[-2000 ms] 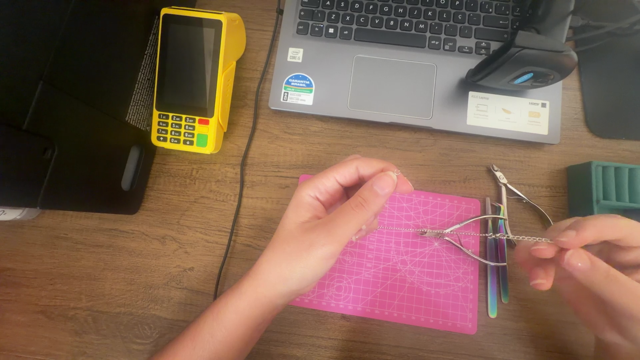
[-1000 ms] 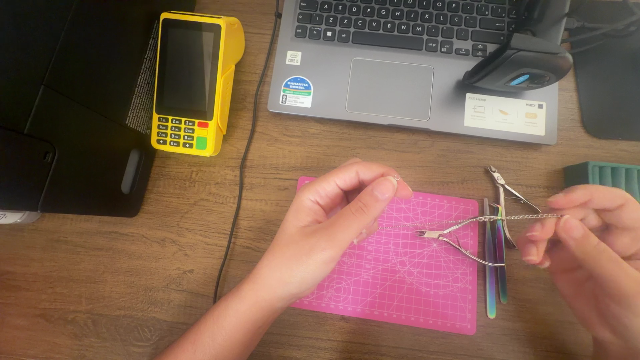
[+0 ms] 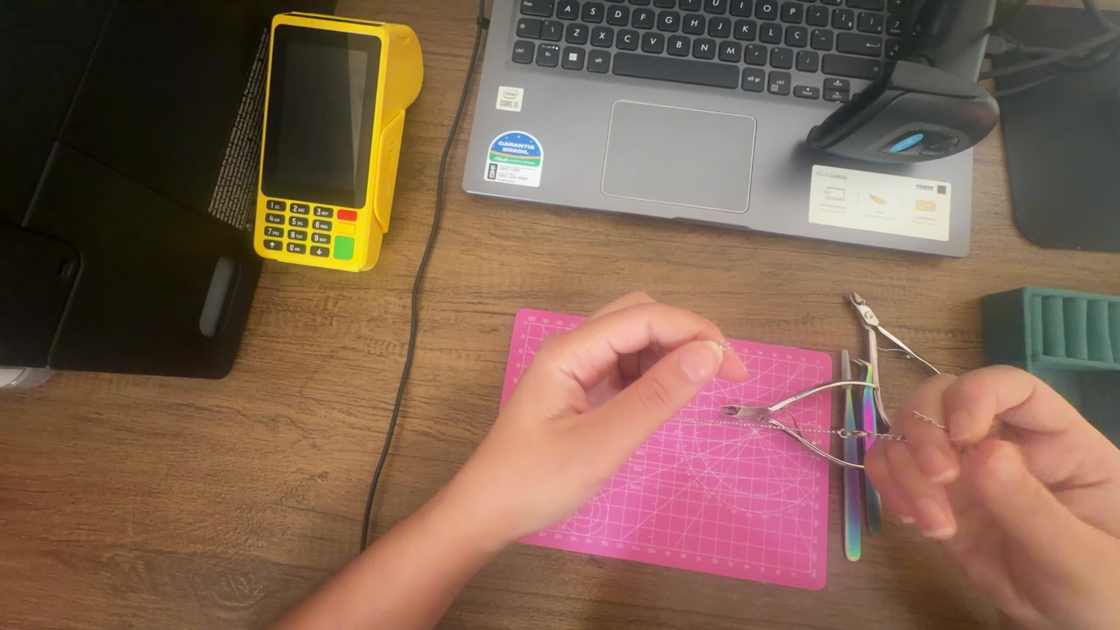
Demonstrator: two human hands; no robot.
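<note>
A thin silver-coloured chain (image 3: 809, 430) stretches between my two hands over a pink cutting mat (image 3: 700, 516). My left hand (image 3: 604, 411) pinches a tiny metal piece between thumb and forefinger above the mat's upper part; the chain passes out of sight behind this hand. At the right, my right hand (image 3: 1006, 472) grips the chain's other end, a short length looping at its fingertips. Cuticle nippers (image 3: 770, 411) lie on the mat beneath the chain. A second pair of nippers (image 3: 868, 328) and two iridescent tweezers (image 3: 850, 490) rest at the mat's right edge, beside my right hand.
A grey laptop (image 3: 560, 175) spans the back, with a black scanner-like device (image 3: 910, 114) over its right side. Left of it stand a yellow card terminal (image 3: 385, 175) and a black object (image 3: 131, 262). A black cable (image 3: 411, 332) crosses the wooden table. A green slotted holder (image 3: 1006, 324) is at right.
My right hand has moved down, and its end of the chain now hangs lower, with a small loop at the fingers. My left hand has stayed nearly still.
</note>
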